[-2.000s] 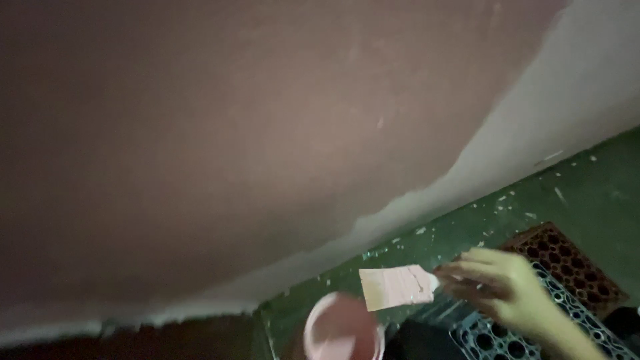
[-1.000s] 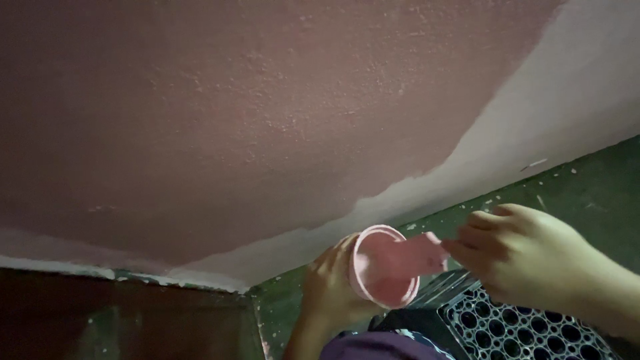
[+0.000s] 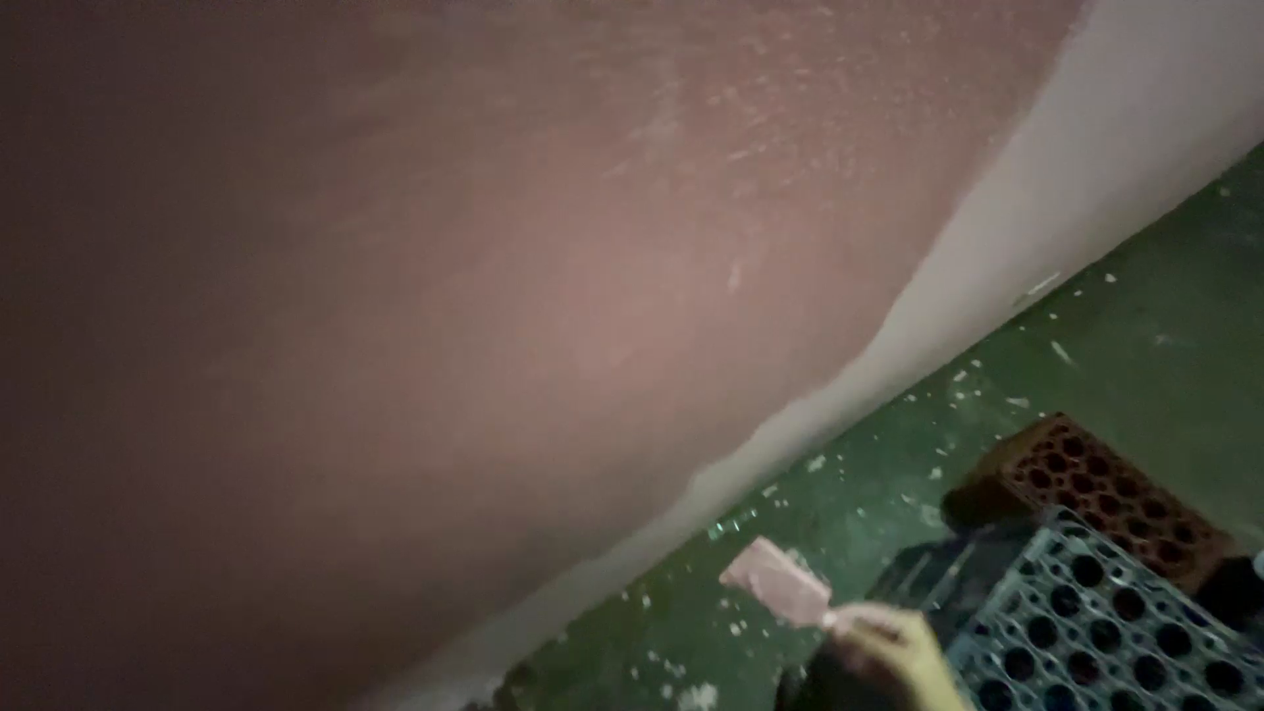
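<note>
My right hand [image 3: 889, 647], at the lower right and blurred, is shut on a paintbrush [image 3: 780, 583] coated in pink paint. The brush points up and left, over the green floor and apart from the wall. Pink paint covers most of the wall [image 3: 592, 326], with an uneven edge against a pale band [image 3: 997, 237] along its base and right side. Neither my left hand nor the pink paint container is in view.
A grey plastic crate [image 3: 1106, 632] with round holes stands at the lower right, beside a brown crate-like block [image 3: 1116, 494] with holes. Pale paint spots and flecks mark the green floor [image 3: 869, 494] along the wall.
The brush was at the pink container in my left hand a second ago; now it is away from it. The container and my left hand have left the view, which has shifted.
</note>
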